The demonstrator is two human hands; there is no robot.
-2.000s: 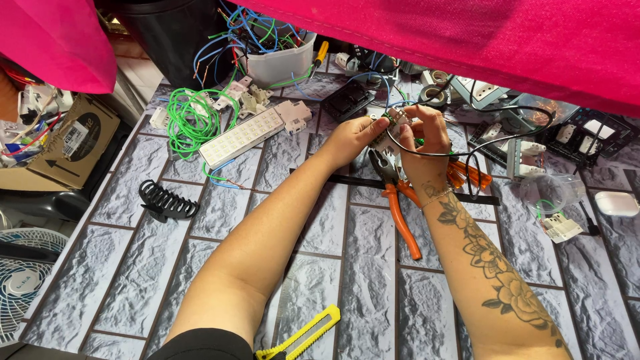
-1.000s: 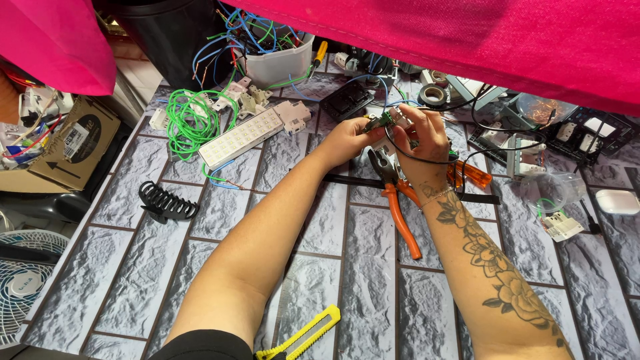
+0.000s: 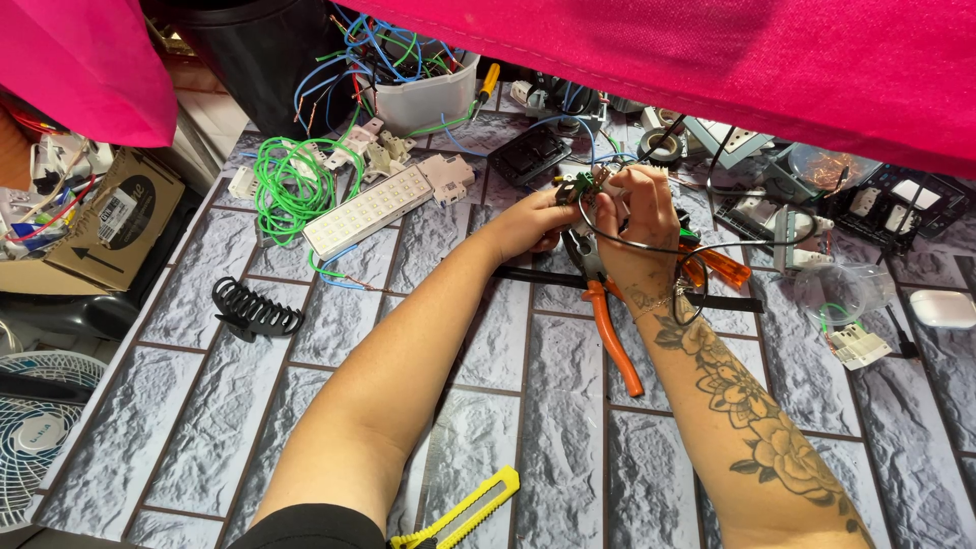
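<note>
My left hand (image 3: 537,219) grips the left side of a small green circuit board (image 3: 581,185) near the table's far middle. At its right side my right hand (image 3: 639,210) has its fingers bent around the board and a black cable (image 3: 656,248), which loops over the wrist. Exactly what the right fingertips pinch is hidden. Orange-handled pliers (image 3: 610,335) lie just below the hands, jaws partly covered. Orange-handled screwdrivers (image 3: 720,265) lie beside the right wrist. A black strip (image 3: 537,276) runs under the pliers.
Green wire (image 3: 293,187), an LED light panel (image 3: 367,211), a black hair claw (image 3: 258,309) and a yellow utility knife (image 3: 465,511) lie on the table. Behind stands a tub of wires (image 3: 423,99). Pink cloth (image 3: 724,61) hangs low over the back. Electrical parts and a clear cup (image 3: 835,290) are at right.
My right hand's fingers have shifted and curled around the board; the black cable now loops lower over the right wrist. My left hand has stayed nearly in place.
</note>
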